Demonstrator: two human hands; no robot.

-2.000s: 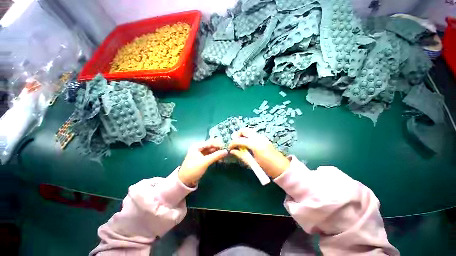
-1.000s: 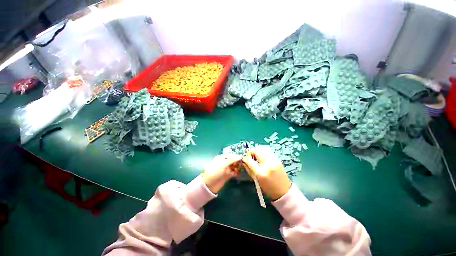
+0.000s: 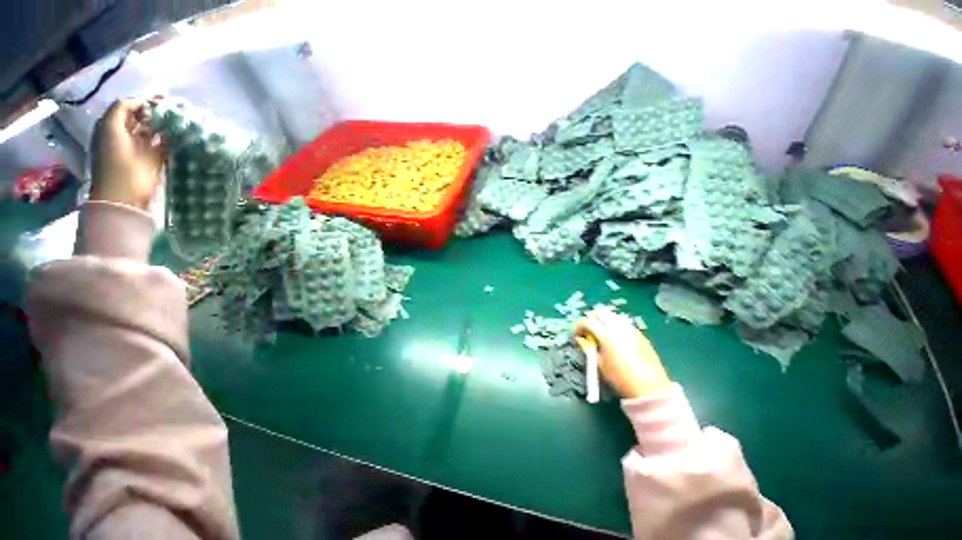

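Observation:
My left hand (image 3: 129, 158) is raised at the far left and grips the top of a grey-green studded rubber sheet (image 3: 203, 190), which hangs down from it. My right hand (image 3: 620, 351) is closed around a slim hand tool (image 3: 592, 374), yellow near the fingers and pale at its lower end. This hand is over the low pile of small grey-green rubber pieces (image 3: 562, 359) on the table. The smaller sheet pile (image 3: 327, 269) lies to the right of and below the hanging sheet.
A red plastic basket (image 3: 462, 211) of yellow parts (image 3: 390, 174) stands behind the smaller pile. The large sheet pile (image 3: 654, 190) fills the far centre to right of the dark-green table (image 3: 475, 422). Another red basket (image 3: 948, 232) shows at the right edge.
My left hand has moved from the centre up to the far left, with a studded sheet hanging from it. My right hand has moved slightly right, with the tool still in it.

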